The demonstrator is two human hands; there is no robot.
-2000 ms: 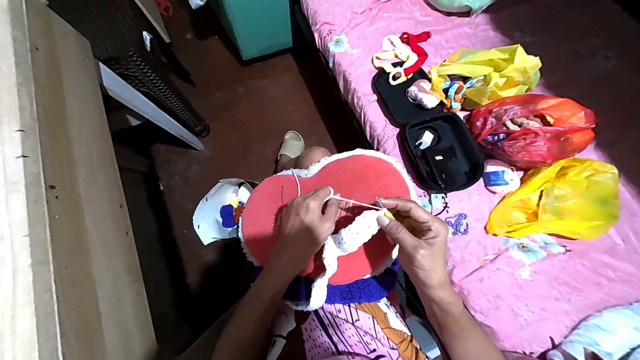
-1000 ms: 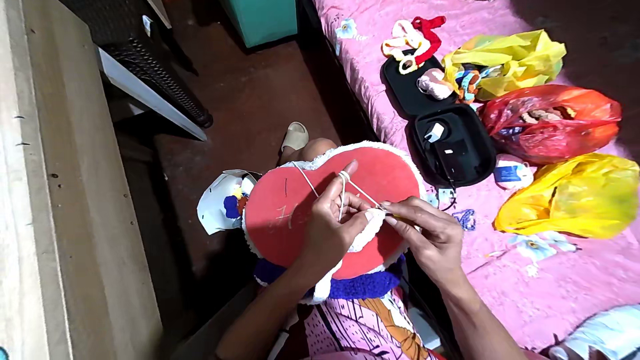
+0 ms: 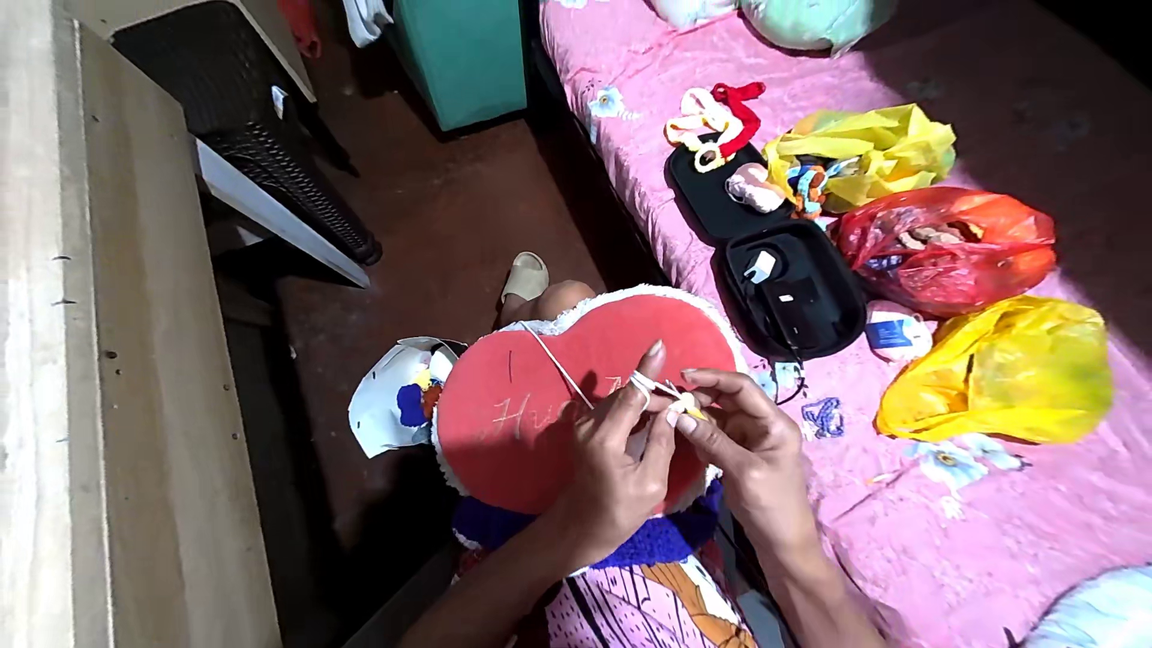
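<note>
A red heart-shaped cushion (image 3: 513, 396) with a fluffy white edge and stitched writing lies on my lap. Above its right half, my left hand (image 3: 625, 450) has white yarn (image 3: 560, 364) looped round a raised finger and pinches white crochet work (image 3: 677, 409). Close beside it, my right hand (image 3: 751, 441) grips a crochet hook (image 3: 695, 412), of which only a small yellow part shows. Most of the crochet work is hidden by my hands. A dark blue knitted piece (image 3: 670, 540) lies below the cushion.
On the pink bedspread (image 3: 945, 540) at right are an opened black case (image 3: 841, 310), a red plastic bag (image 3: 945, 270), yellow bags (image 3: 1008, 369), a yarn ball (image 3: 898, 331) and red-and-cream knitting (image 3: 740, 117). A wooden panel (image 3: 162, 360) stands at left.
The white crochet strip, seen hanging over the cushion two seconds ago, is now mostly behind my hands. My hands have come close together, and a left finger is raised with yarn round it.
</note>
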